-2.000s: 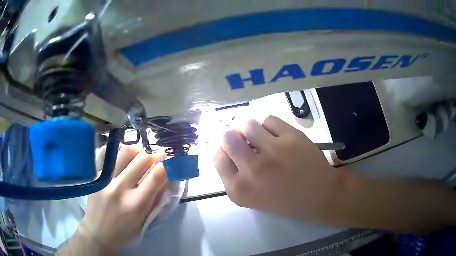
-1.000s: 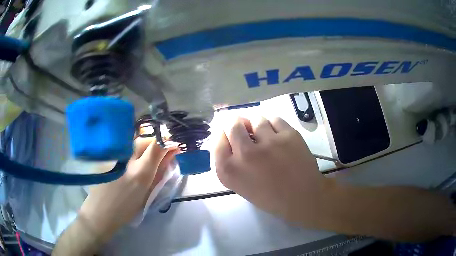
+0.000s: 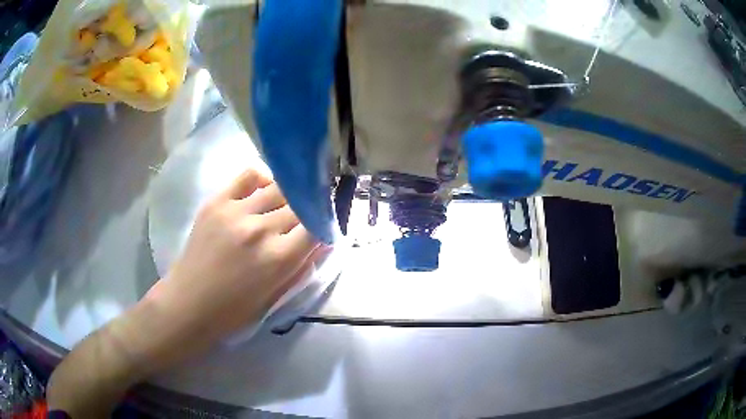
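Observation:
The white round fabric [image 3: 176,196] lies on the table left of the sewing machine head [image 3: 401,98], partly under my left hand. My left hand [image 3: 253,245] rests palm down on the fabric, fingers bent, fingertips hidden behind the blue curved guard [image 3: 294,123]. Pale fabric folds show below the hand, toward the brightly lit machine bed [image 3: 474,278]. The presser foot area is washed out by glare, so the needle cannot be made out. My right hand is not in view.
A clear bag of yellow pieces [image 3: 135,69] lies at the upper left. Pale blue fabric [image 3: 37,180] is piled at the far left. Blue-capped tension knobs [image 3: 503,159] stick out from the head. A black panel [image 3: 582,258] is on the bed at right.
The view has swung left, bringing in the bag of yellow pieces and the round fabric. My right hand, earlier on the bed beside the needle area, is out of view. My left hand stays on the fabric.

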